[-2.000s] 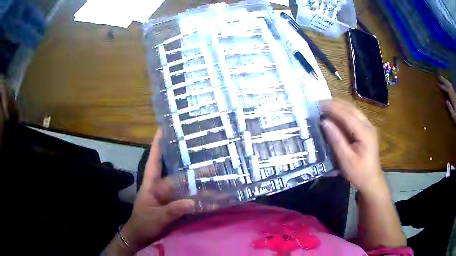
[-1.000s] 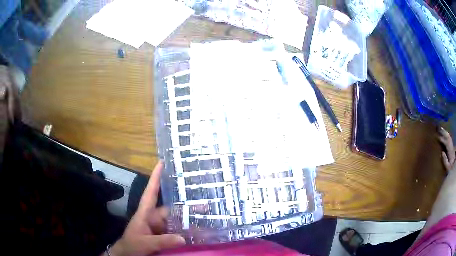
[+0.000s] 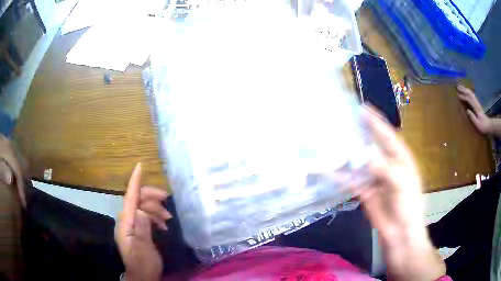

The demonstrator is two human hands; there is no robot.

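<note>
A clear blister tray (image 3: 192, 219) lies in front of me, its lower edge close to my lap. Glare and blur wash out most of it. A few pale bars show near its lower part. A whitish, blurred layer covers the upper part; I cannot tell whether it is another tray or a sheet. My right hand (image 3: 393, 181) is blurred and holds the right edge, thumb over the surface. My left hand (image 3: 140, 219) is off the tray at its lower left, empty, fingers apart.
White papers (image 3: 110, 44) lie at the back left, beside a small dark bit (image 3: 107, 79). A clear parts box (image 3: 329, 24) stands behind the tray. A phone (image 3: 378, 85) with a beaded charm (image 3: 404, 93) lies right. Blue and clear stacked trays (image 3: 428, 44) and another person's hand (image 3: 475, 110) are farther right.
My left hand has let go of the tray and moved left. My right hand has come back into view at its right edge. A bright layer now covers the rods and pens.
</note>
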